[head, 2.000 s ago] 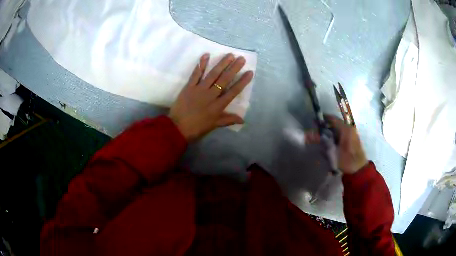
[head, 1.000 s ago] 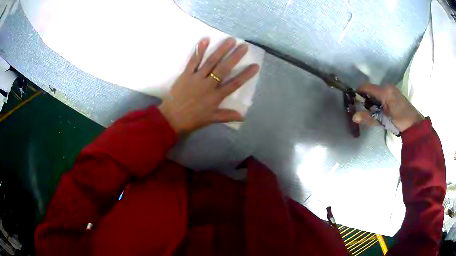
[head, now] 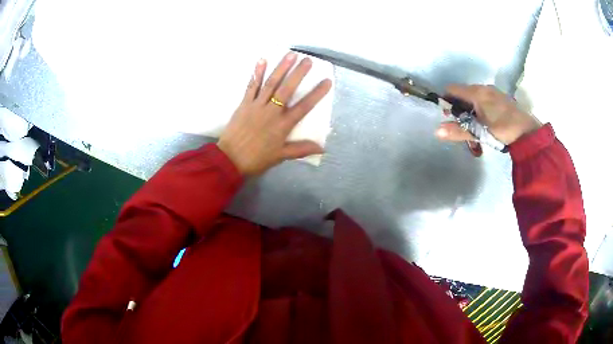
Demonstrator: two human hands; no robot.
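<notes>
A large white cut panel (head: pixel 161 74) lies flat on the pale table cover, its upper part washed out by glare. My left hand (head: pixel 272 117) lies palm down on its right end with fingers spread, holding nothing. My right hand (head: pixel 494 114) grips the tailor's shears (head: pixel 376 72) by the handles. The long dark blades point left and look closed or nearly closed. Their tip is at the panel's upper edge, just above my left fingertips. The thread snips are not visible.
White layered cloth (head: pixel 571 87) lies at the right table edge. White scraps (head: pixel 17 151) hang at the left edge. A yellow wire basket (head: pixel 494 312) stands below the table's front edge at the right. Green floor (head: pixel 74 215) shows at lower left.
The shears first swung from pointing up to pointing left at the panel's edge, then moved further left along it with my right hand. My left hand has shifted slightly left. Glare has spread.
</notes>
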